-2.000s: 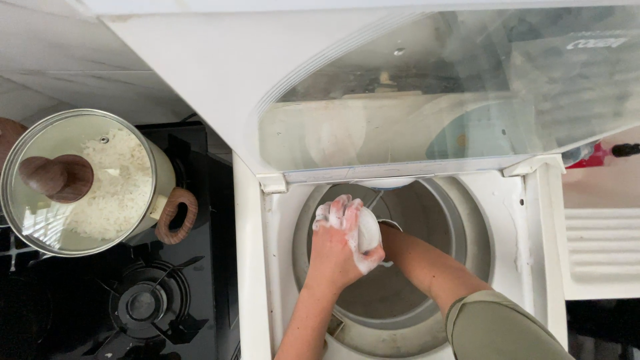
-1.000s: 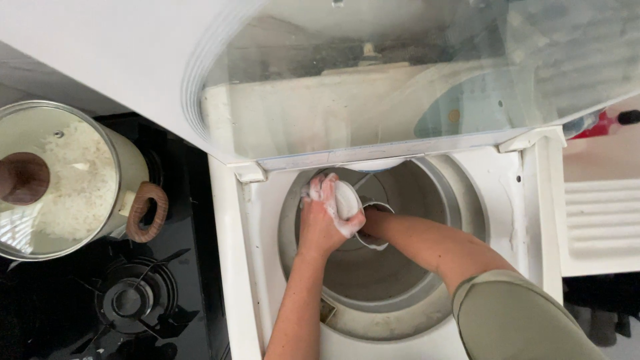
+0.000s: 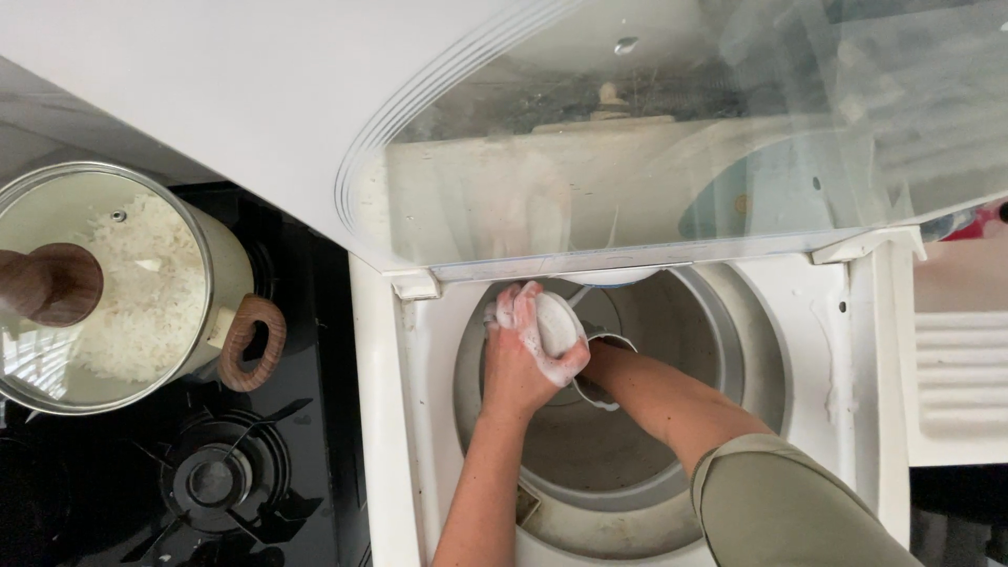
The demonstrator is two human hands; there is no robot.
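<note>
My left hand (image 3: 531,342), wet with white suds, grips the rounded end of a white hollow part (image 3: 557,324) over the open top-loading washing machine (image 3: 379,441). My right forearm (image 3: 669,394) reaches from the lower right, and my right hand goes into the part's open end, whose pale rim (image 3: 600,403) circles the wrist. The fingers of that hand are hidden. Below both hands lies the grey metal drum (image 3: 614,465). The machine's lid (image 3: 260,102), with a clear window, stands raised behind them.
On the left, a glass-lidded pot (image 3: 224,315) with white rice inside and wooden handles sits on a black gas stove (image 3: 307,441), beside a bare burner (image 3: 216,476). A ribbed white washboard surface (image 3: 961,378) adjoins the machine on the right, with a red item (image 3: 972,224) above it.
The open rim of the white part has come into view around my right wrist; two seconds ago it was mostly hidden. My left hand keeps hold of the rounded end.
</note>
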